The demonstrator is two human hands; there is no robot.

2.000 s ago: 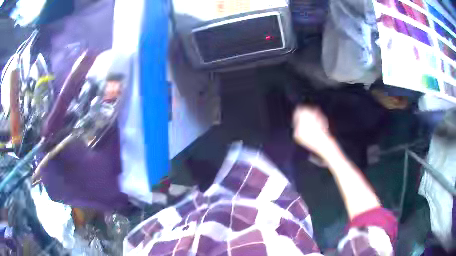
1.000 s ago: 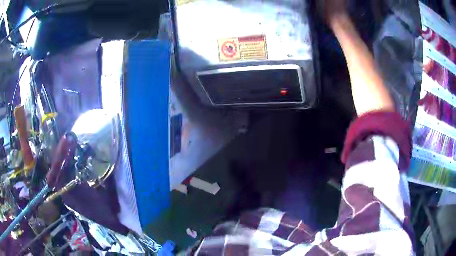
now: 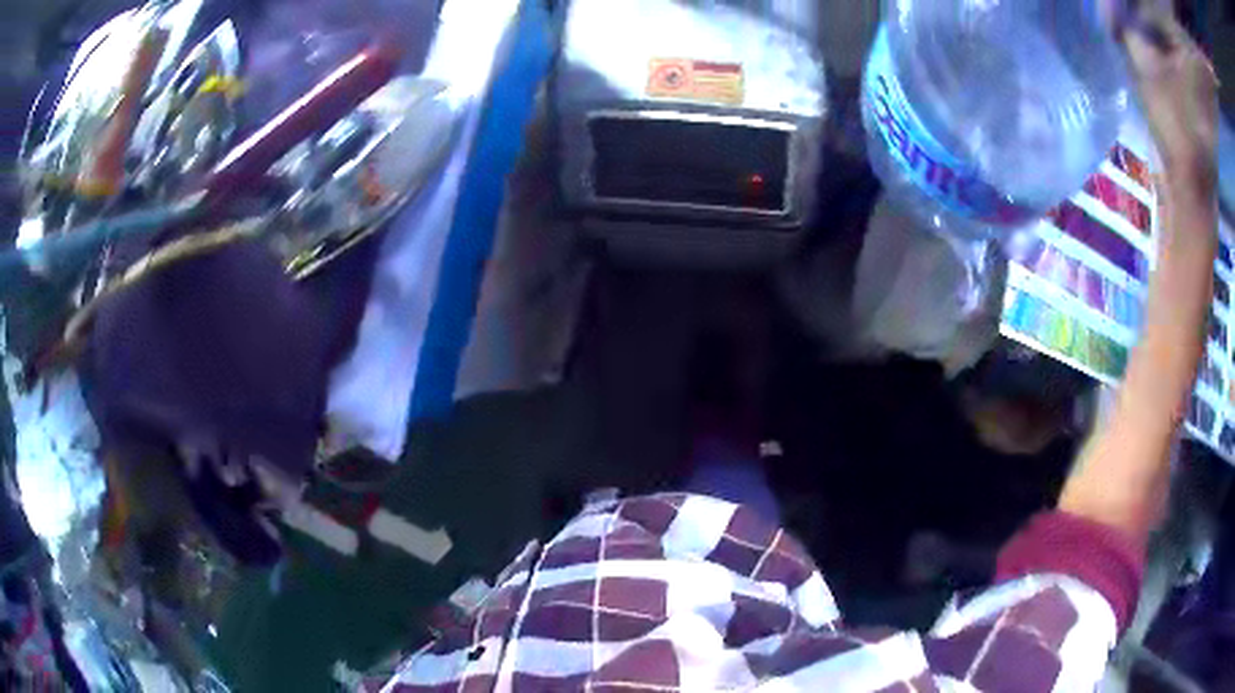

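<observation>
A large clear plastic water bottle with a blue label (image 3: pixel 935 149) is raised at the upper right, beside the steam generator. My right hand (image 3: pixel 1167 68) is at the bottle's upper right end with the arm stretched up. The fingers are blurred at the picture's top edge, but the hand appears closed on the bottle's end. The white metal steam generator (image 3: pixel 694 81) stands at the top centre, its dark window showing a small red light. My left hand is not in view.
Steam irons with a dark-red handle (image 3: pixel 305 119) lie on the purple-covered board (image 3: pixel 217 339) at left, with hoses across it. A white and blue panel (image 3: pixel 454 298) stands beside the board. A thread colour card (image 3: pixel 1084 264) is at right. Scraps (image 3: pixel 406 532) lie on the green floor.
The water bottle has come into view, with my right hand at it. My right hand has moved right from beside the generator. The view has shifted, and the irons appear higher.
</observation>
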